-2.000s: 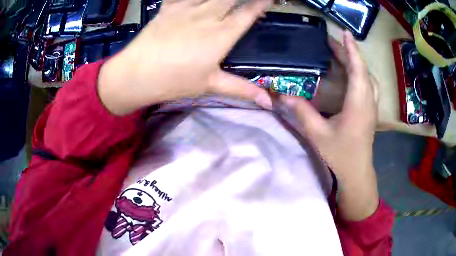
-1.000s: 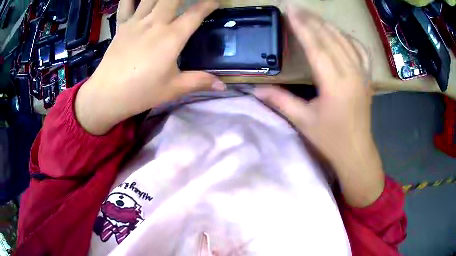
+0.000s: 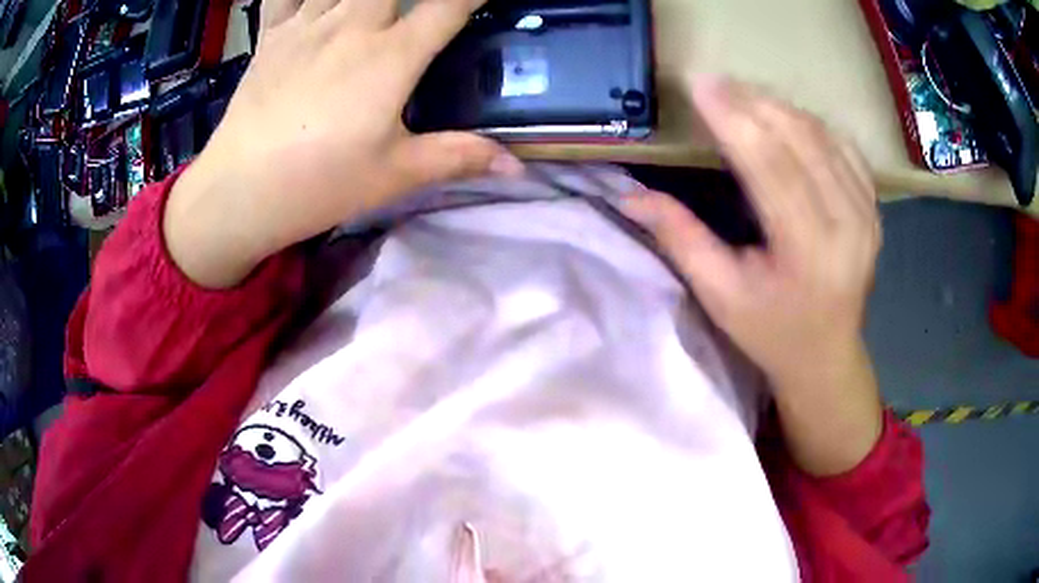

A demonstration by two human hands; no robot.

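A closed unit (image 3: 547, 74), glossy black with a thin red edge, lies flat on the tan worktop at the top centre, near its front edge. No board shows on it. My left hand (image 3: 330, 137) is at its left side, thumb along the near left corner and fingers over its left end; the fingertips are partly cut off by the top of the picture. My right hand (image 3: 786, 216) is raised to the right of the unit, apart from it, fingers spread, empty and slightly blurred.
Several red housings and black covers (image 3: 125, 91) crowd the worktop at the left. At the right an open red housing with a green board (image 3: 943, 142) lies beside a black cover (image 3: 1003, 114). The worktop (image 3: 786, 46) ends above a grey floor with a yellow-black strip (image 3: 968, 412).
The black cover now closes over the board that showed earlier. The unit shifted left and towards the picture's top. My right hand has moved off it, slightly further right.
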